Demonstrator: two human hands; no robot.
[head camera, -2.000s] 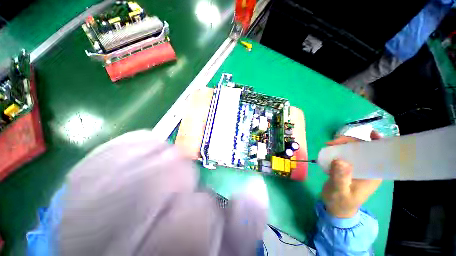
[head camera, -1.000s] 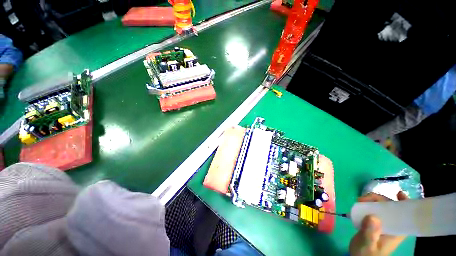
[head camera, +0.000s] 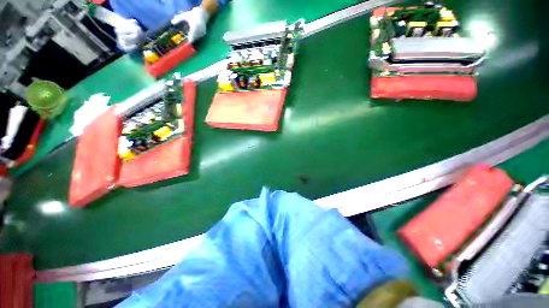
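A circuit board with a ribbed silver heatsink (head camera: 505, 252) lies at the lower right, cut off by the picture's edge. Its red foam pad (head camera: 457, 216) shows on its left side. My left sleeve, light blue, crosses the bottom middle, with a yellowish band at the wrist. Only a sliver of my left hand's pale glove (head camera: 418, 302) shows at the bottom edge; its fingers are out of the picture. A blurred grey-white shape at the bottom right edge cannot be made out. My right hand is not in view.
Circuit boards on red pads stand along the green conveyor (head camera: 253, 162), with a pale metal rail (head camera: 385, 195) on its near side. Across it, a person in blue with white gloves (head camera: 195, 23) holds another board. A green basket (head camera: 45, 98) and white crumpled material (head camera: 90, 113) are at the left.
The view has swung left along the conveyor, so the near board now sits at the lower right. My right hand and the syringe's clear outline left view. My left sleeve now spans the bottom.
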